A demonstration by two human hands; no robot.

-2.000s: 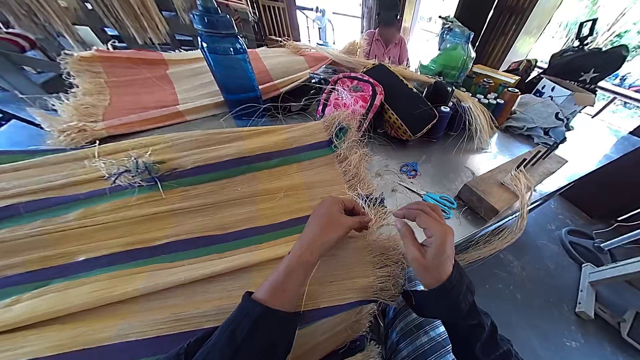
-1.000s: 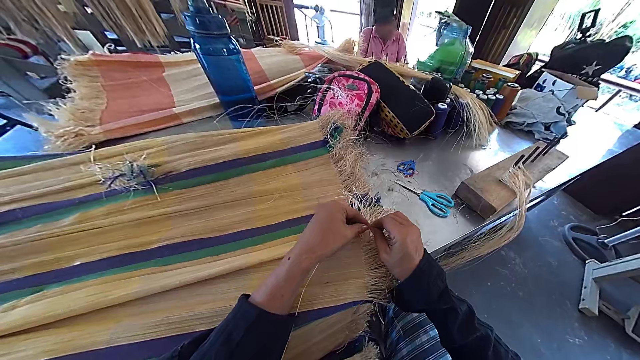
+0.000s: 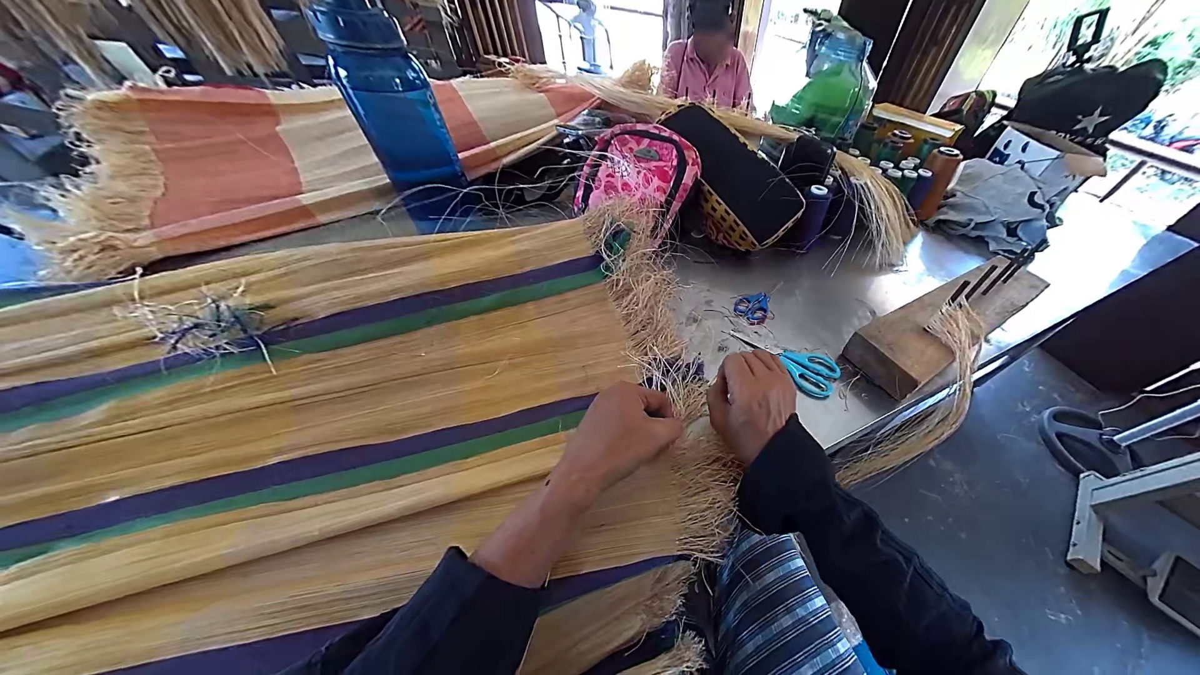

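A tan woven fiber cloth [image 3: 450, 375] with purple and green stripes covers the left of the metal table. Its fringed edge [image 3: 647, 309] runs down past both hands. My left hand [image 3: 623, 431] rests at this edge, fingers pinched on fringe strands. Just to its right, my right hand [image 3: 753, 401] has its fingers curled at the fringe; the strands between the hands are too fine to follow. Teal-handled scissors [image 3: 808, 372] lie beside my right hand, with small blue-handled scissors [image 3: 752, 307] farther back. A tangle of fiber clippings [image 3: 211, 323] sits on the cloth.
A wooden block with metal spikes [image 3: 923, 337] holds a fiber bundle at the table's right edge. Behind stand a blue water bottle [image 3: 389, 112], a pink pouch [image 3: 639, 169], a black case [image 3: 736, 173], thread spools [image 3: 937, 183] and an orange-striped cloth [image 3: 216, 159]. A person [image 3: 708, 70] is in the background.
Both hands remain at the fringe. They came together a second ago and are now apart again, my right hand having moved slightly away from my left.
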